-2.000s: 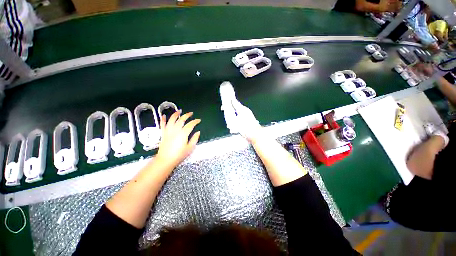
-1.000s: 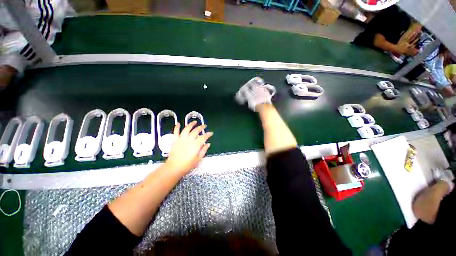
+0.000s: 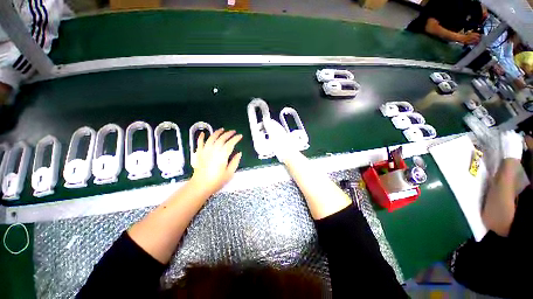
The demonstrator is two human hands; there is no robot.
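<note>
White looped housings stand side by side in a row on the left part of the green belt (image 3: 175,87), such as this white looped housing (image 3: 139,160). My bare left hand (image 3: 215,155) lies over the rightmost housing of the row, fingers apart; whether it presses on that housing is hidden. My right hand (image 3: 276,139), in a white glove, is shut on two white looped housings (image 3: 257,120) on the belt, with their loops pointing away from me. The glove blends with their white blocks, so the exact finger hold is unclear.
More housings lie on the belt at upper right. A red bin (image 3: 390,185) holds small items; a hammer (image 3: 353,188) lies partly visible left of it. Bubble wrap (image 3: 234,230) covers the near bench. A neighbour's gloved hand (image 3: 512,145) is at right, people sit opposite.
My right hand has taken hold of two housings farther up the belt and brought them nearer and left. The row has shifted left relative to my left hand, which stays over its right end.
</note>
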